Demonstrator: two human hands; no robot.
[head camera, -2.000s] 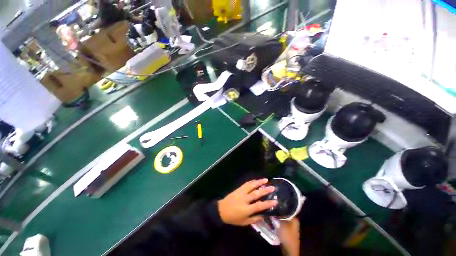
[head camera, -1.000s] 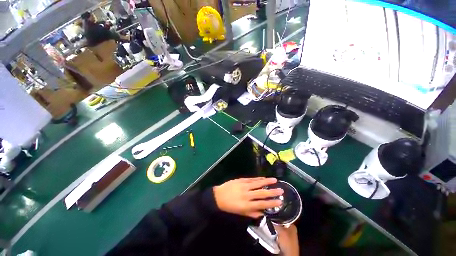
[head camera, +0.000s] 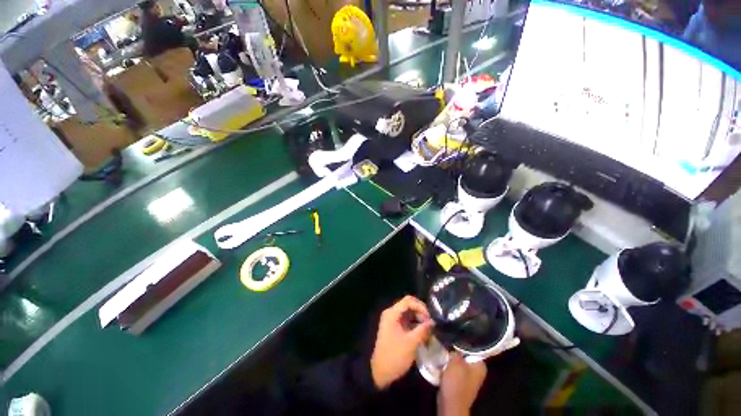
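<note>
A white camera with a black ball head (head camera: 467, 313) is held up over the dark recess at the front, its white foot pointing down. My right hand (head camera: 461, 383) grips it from below, near the foot. My left hand (head camera: 400, 340) is at the left side of the ball, thumb and forefinger pinched together; whether something tiny is between them is too blurred to tell. Three like cameras stand in a row behind: one at the back (head camera: 479, 193), one in the middle (head camera: 532, 227), one at the right (head camera: 630, 284).
Yellow tape piece (head camera: 461, 259) beside the recess. On the green bench at left: yellow tape roll (head camera: 264, 269), yellow stick (head camera: 316, 222), white strip (head camera: 276, 213), long open box (head camera: 161, 288). Keyboard (head camera: 585, 169) and bright monitor (head camera: 617, 93) at back right; power supply (head camera: 719, 284) at far right.
My left hand has drawn back from the ball's front to its left side, its fingers now pinched. The ball now faces more upward, its lens dots showing at the top left.
</note>
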